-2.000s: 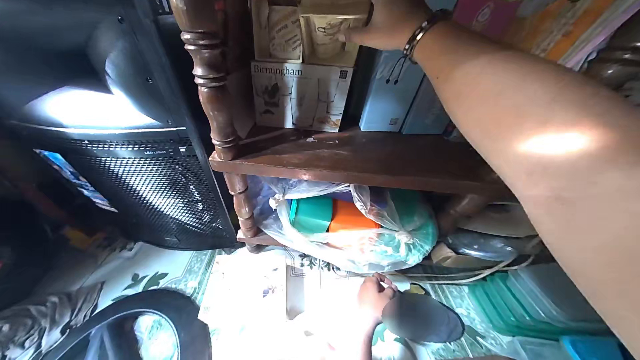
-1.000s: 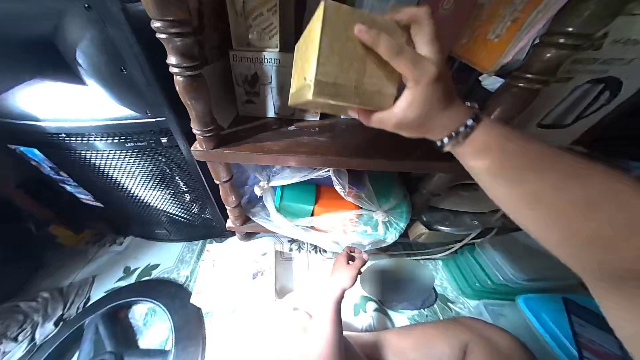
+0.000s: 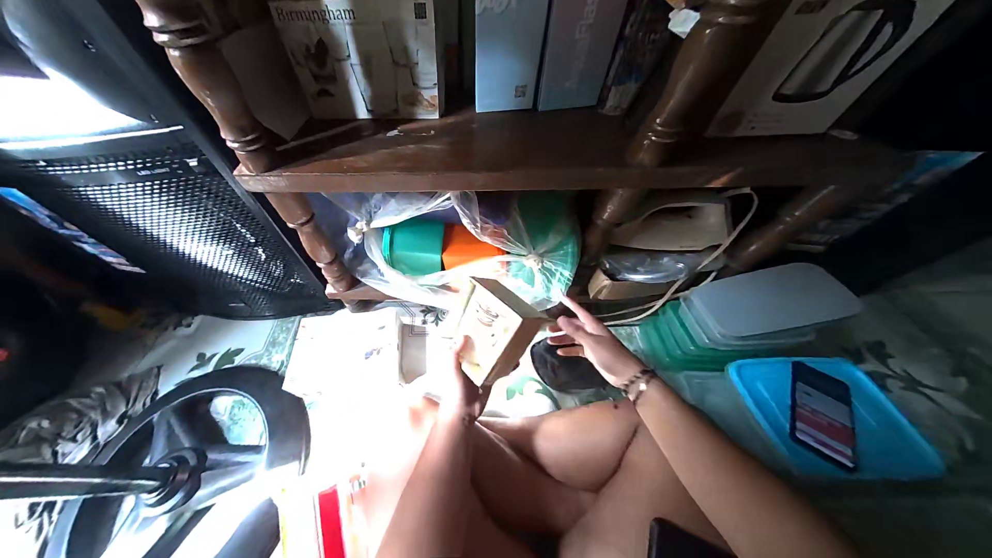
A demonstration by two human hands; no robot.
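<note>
A small tan cardboard box (image 3: 500, 329) is tilted in front of me, held along its lower left side by my left hand (image 3: 467, 384). My right hand (image 3: 593, 341), with a beaded bracelet at the wrist, is at the box's right edge with fingers spread; whether a fingertip touches it I cannot tell. Behind the box, a clear plastic bag (image 3: 535, 260) holds green and orange containers on the lower shelf. A dark round object (image 3: 566, 366) lies on the floor behind my right hand.
A brown wooden shelf (image 3: 465, 167) bears a printed glassware box (image 3: 364, 62), blue boxes (image 3: 511, 58) and a kettle box (image 3: 814, 62). A speaker (image 3: 155, 225) and wheel-like base (image 3: 186, 457) stand left. Right are stacked plastic containers (image 3: 767, 302) and a blue lid (image 3: 752, 387) bearing a phone (image 3: 823, 415).
My right hand has brought the box down from the upper shelf and loosened its grip. My left hand, empty near the floor before, now holds the box. The view has tilted down.
</note>
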